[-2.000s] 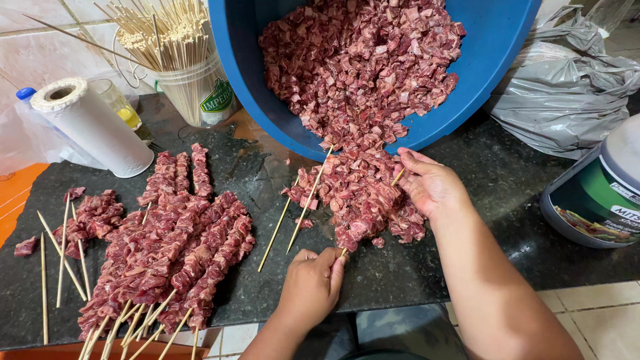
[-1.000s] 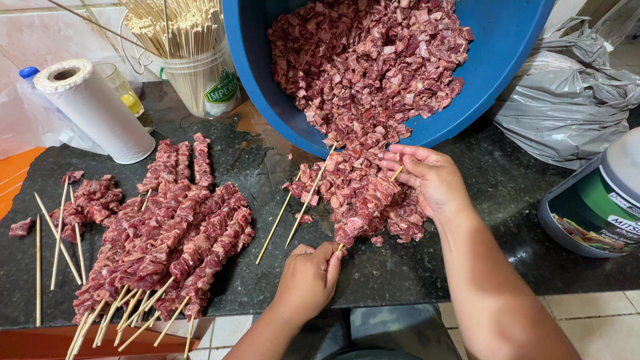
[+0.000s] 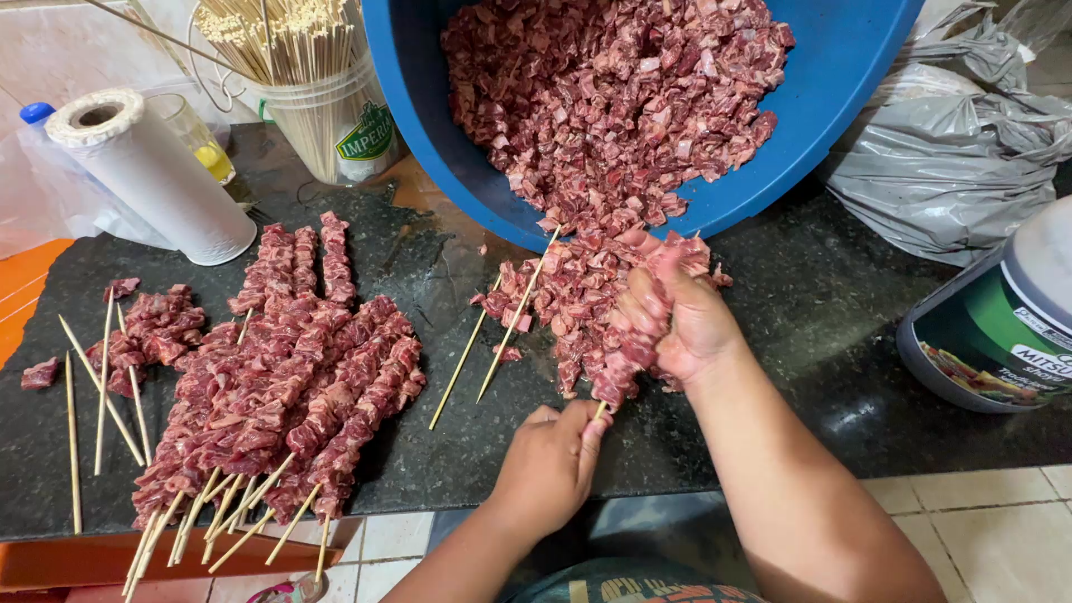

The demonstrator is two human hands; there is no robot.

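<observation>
My left hand pinches the lower end of a wooden skewer threaded with raw meat cubes. Around the upper part of that meat, my right hand is wrapped, its fingers closed. Both hands are over a heap of loose meat pieces on the dark stone counter, spilling from a tilted blue tub. Two bare skewers lean at the heap's left side. Farther left, a pile of filled meat skewers lies with its stick ends over the counter's front edge.
A small meat pile and loose skewers lie at far left. Behind stand a paper roll, a glass and a plastic bucket of skewers. At right are grey plastic bags and a soy sauce jug.
My right hand, earlier at the skewer's upper tip with its fingers extended, has closed around the threaded meat. My left hand still holds the lower end.
</observation>
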